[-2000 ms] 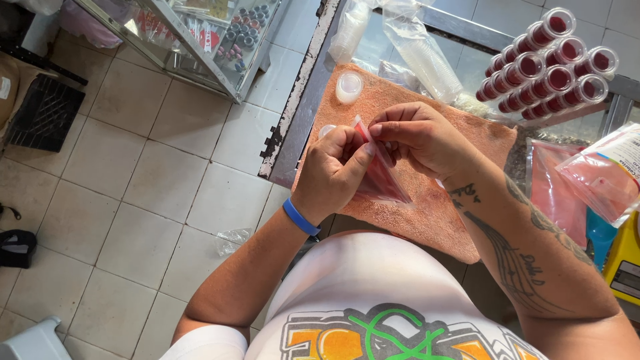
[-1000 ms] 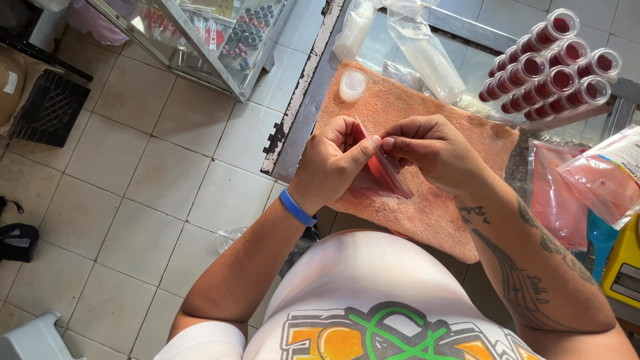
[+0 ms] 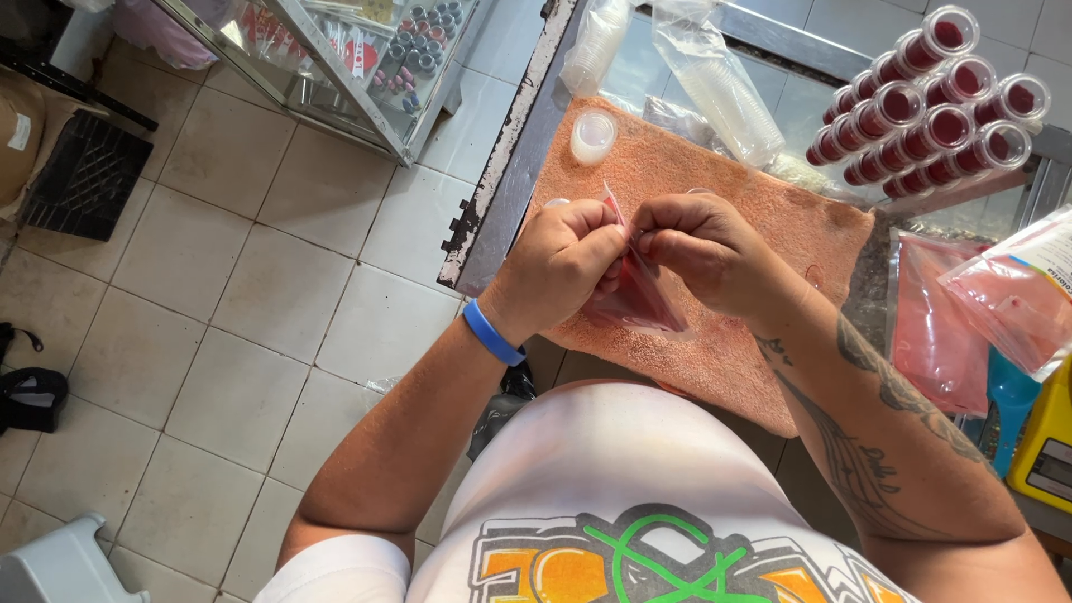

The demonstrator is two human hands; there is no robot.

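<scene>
A clear plastic bag with red contents (image 3: 641,297) hangs between my hands over an orange terry cloth (image 3: 737,368). My left hand (image 3: 557,264) grips its top edge between thumb and fingers. Thumb and forefinger of my right hand (image 3: 699,243) pinch the same edge close beside it. Beyond the hands, a small lidded plastic cup (image 3: 594,136) stands on the cloth. Part of another clear round piece shows behind my left hand. Stacked clear cups filled with dark red stuff (image 3: 938,126) are at the upper right.
Sleeves of empty plastic cups (image 3: 724,92) lie behind the cloth on the glass-topped table. At right are bags of pink powder (image 3: 938,327), a blue scoop (image 3: 1012,402) and a yellow device (image 3: 1047,444). A glass display case (image 3: 335,67) stands at upper left; a grey plastic object (image 3: 63,565) is on the floor.
</scene>
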